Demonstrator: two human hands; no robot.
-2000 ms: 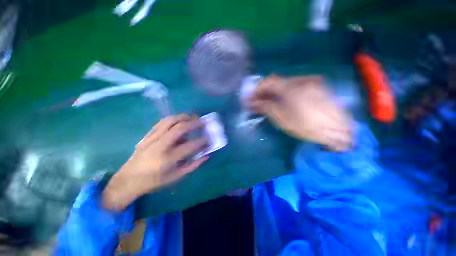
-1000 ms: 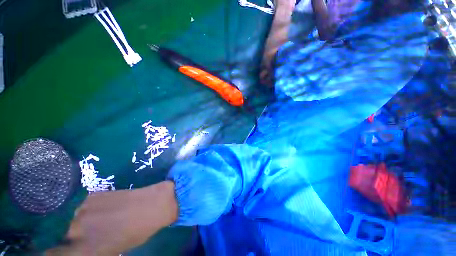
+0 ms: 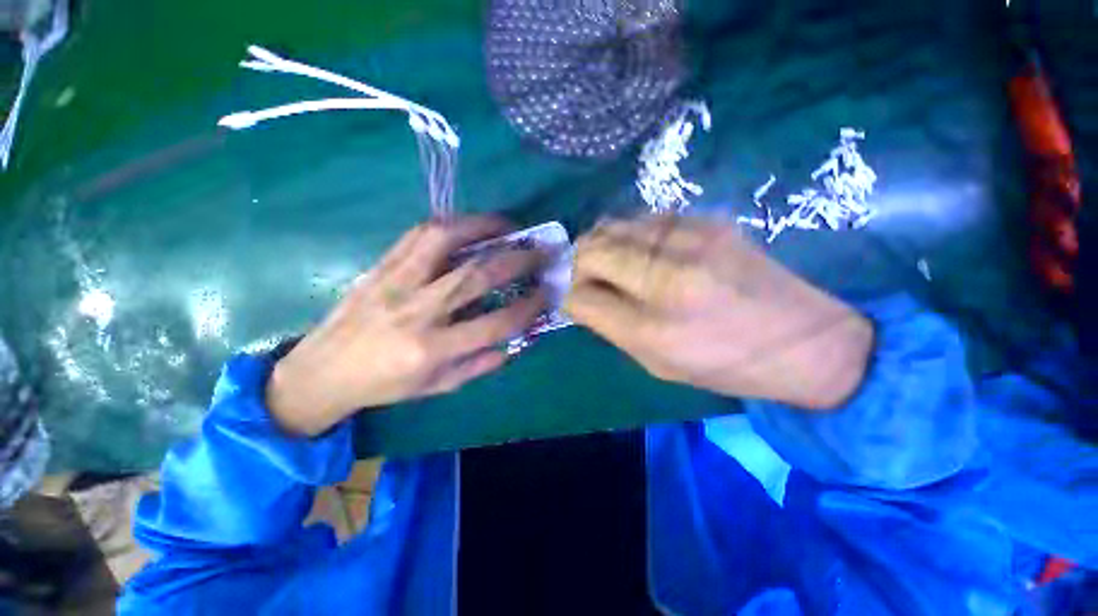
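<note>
A whitish housing [image 3: 556, 267] lies between my hands at the middle of the view, mostly hidden by fingers. My left hand [image 3: 415, 315] holds it from the left. Thin lead wires [image 3: 438, 175] run up from behind my left fingers to white charging cables [image 3: 349, 101] lying on the green surface. My right hand [image 3: 710, 301] has its fingertips together at the housing's right end. Whether it pinches the housing or a small part there is hidden.
A round dimpled dish [image 3: 584, 78] is at the top middle. Two piles of small white parts [image 3: 669, 159] [image 3: 843, 187] lie right of it. An orange-red handle [image 3: 1045, 175] is at the far right. More white cable [image 3: 24, 84] shows top left. The green surface's near edge [image 3: 530, 448] crosses below my hands.
The view has swung back from the right side to the front. Both hands are now together at the housing; two seconds ago my right hand was apart, near the dish.
</note>
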